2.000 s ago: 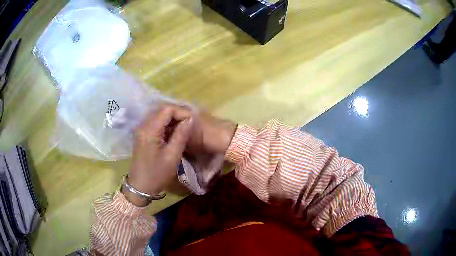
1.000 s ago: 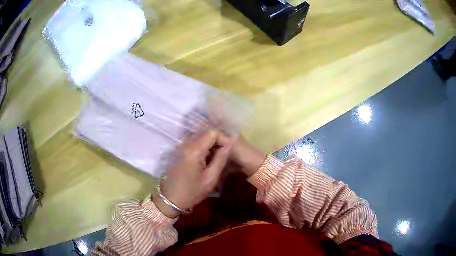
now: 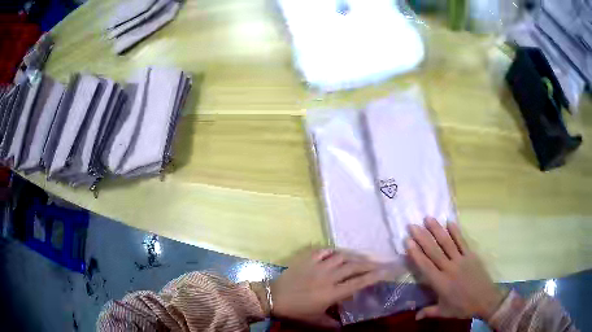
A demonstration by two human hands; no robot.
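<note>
A pale lilac folded pouch lies flat on the table inside a clear poly bag with a small black mark. The bag's near end reaches over the table's front edge. My left hand is on the bag's near left part, fingers bent; its grip is partly hidden. My right hand lies on the pouch's near right part, fingers spread and pressing flat, holding nothing.
A stack of glossy white poly bags lies beyond the pouch. Rows of folded lilac pouches stand at left, more at upper left. A black tape dispenser is at right, wrapped bundles behind it. A blue crate is below left.
The view has swung left. The bagged pouch now lies lengthwise in front of me. My hands have come apart; the right one now lies flat on the bag.
</note>
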